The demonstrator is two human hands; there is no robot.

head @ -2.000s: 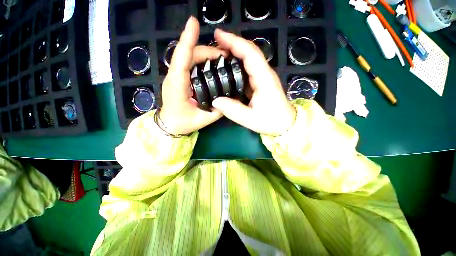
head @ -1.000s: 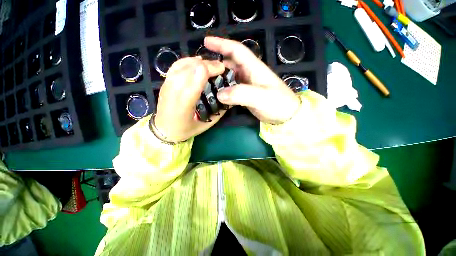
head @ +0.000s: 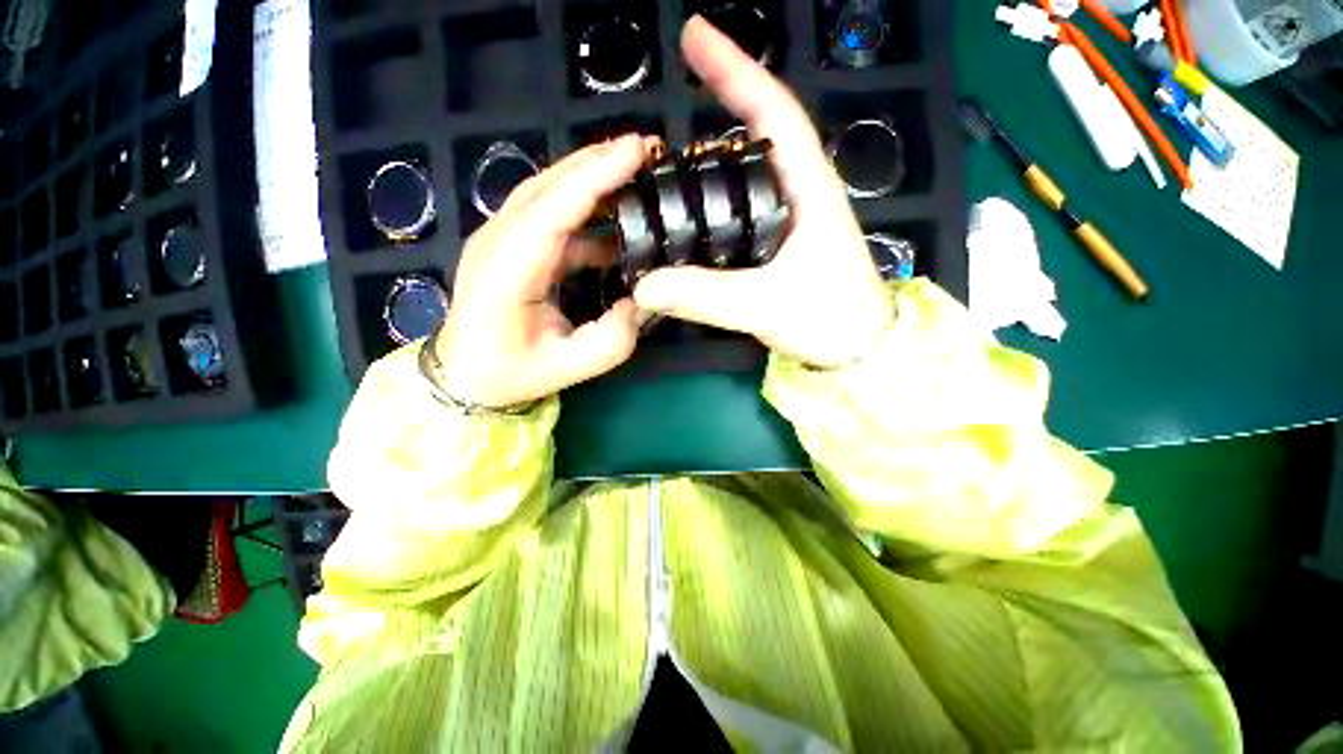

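Note:
A row of several dark round watch heads [head: 704, 214] stands on edge, side by side, between my hands, above the front of the foam tray [head: 486, 115]. My right hand [head: 803, 243] holds the row from the right, thumb along its lower side. My left hand [head: 530, 280] is at the row's left end, fingertips at its upper left edge and thumb near its lower left. The faces are turned sideways and cannot be read. Other watch heads [head: 401, 198] lie in the tray pockets, some hidden under my hands. Two upper left pockets show no watch.
Left stands another foam tray [head: 251, 332] with watches, beside a paper strip [head: 287, 140]. Right lie a white crumpled cloth [head: 1010, 268], a brush with a wooden handle [head: 1093, 243], pens [head: 1116, 81] and a dotted card [head: 1252, 177]. A neighbour's sleeve [head: 67, 589] shows at lower left.
The row of watch heads has turned more upright and shifted right and up. My left hand has opened from around it, and my right fingers reach further up.

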